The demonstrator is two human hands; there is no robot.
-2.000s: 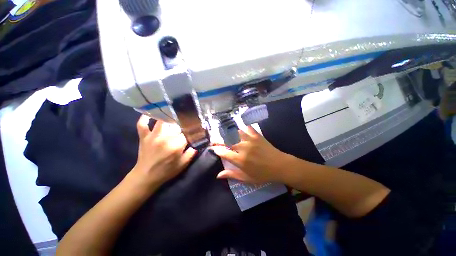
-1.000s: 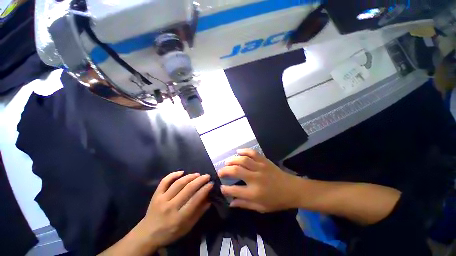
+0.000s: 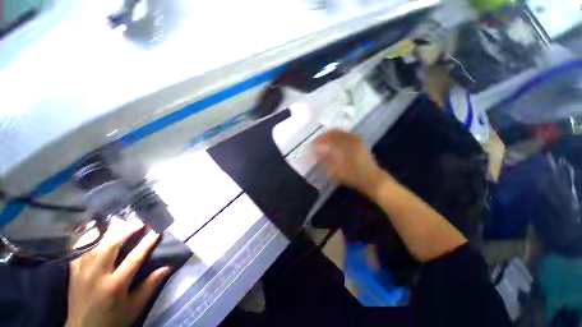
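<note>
My left hand (image 3: 113, 271) is at the lower left, fingers spread over the part-sewn dark cloth (image 3: 167, 255) beside the presser foot area; some fingertips are hidden near the machine head. My right hand (image 3: 344, 159) is blurred, fingers curled, over the white bed right of the small black shaped piece (image 3: 258, 166). I cannot tell whether it holds anything. The black piece lies on the bed, partly under the arm. The white sewing machine (image 3: 127, 76) with its blue stripe fills the upper left.
A grey ruler strip (image 3: 223, 278) edges the table. Dark cloth (image 3: 424, 153) hangs over the edge at the right. A blue item (image 3: 373, 281) is below my right forearm. Another person's blurred clothing (image 3: 529, 185) and other workshop items are at the far right.
The view has swung right. My right hand has left the cloth at the table edge and moved right over the bed. My left hand is now beside the needle area.
</note>
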